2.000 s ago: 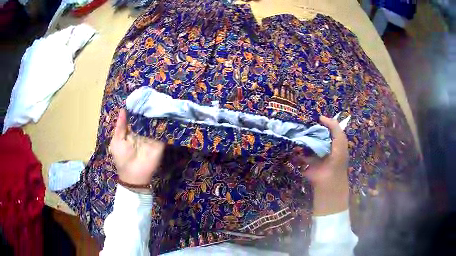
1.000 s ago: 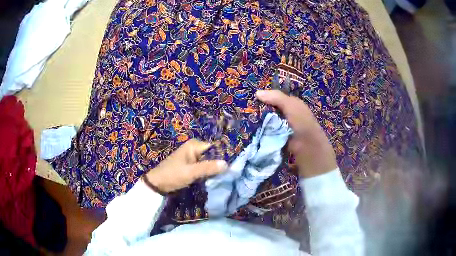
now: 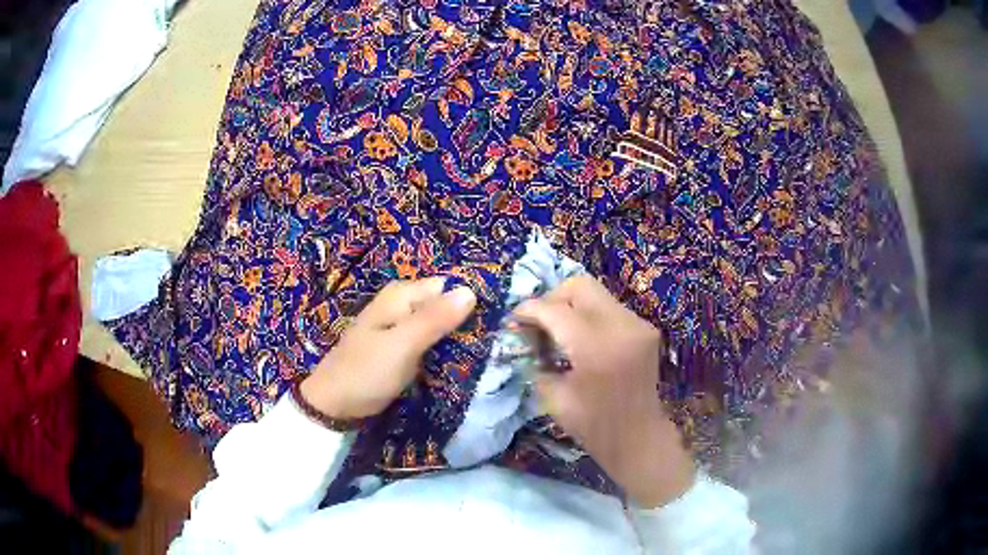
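A dark-blue printed garment (image 3: 466, 141) with orange and red floral motifs is spread over the table. A pale light-blue lining (image 3: 493, 407) is bunched between my hands. My left hand (image 3: 385, 347) is closed on the printed cloth just left of the lining, thumb and fingertips together. My right hand (image 3: 601, 379) is closed on the upper part of the lining, its fingers curled and slightly blurred. A striped border trim (image 3: 647, 155) shows on the garment above my right hand.
White cloth (image 3: 92, 81) lies at the upper left of the tan table (image 3: 163, 184). Red cloth (image 3: 38, 336) hangs at the left, with a dark bundle below it. A pale patch (image 3: 130, 284) sticks out at the garment's left edge. The lower right is blurred.
The pale lining was first stretched wide between my hands, then bunched up. My right hand has since moved down and left, close to my left hand, and covers part of it.
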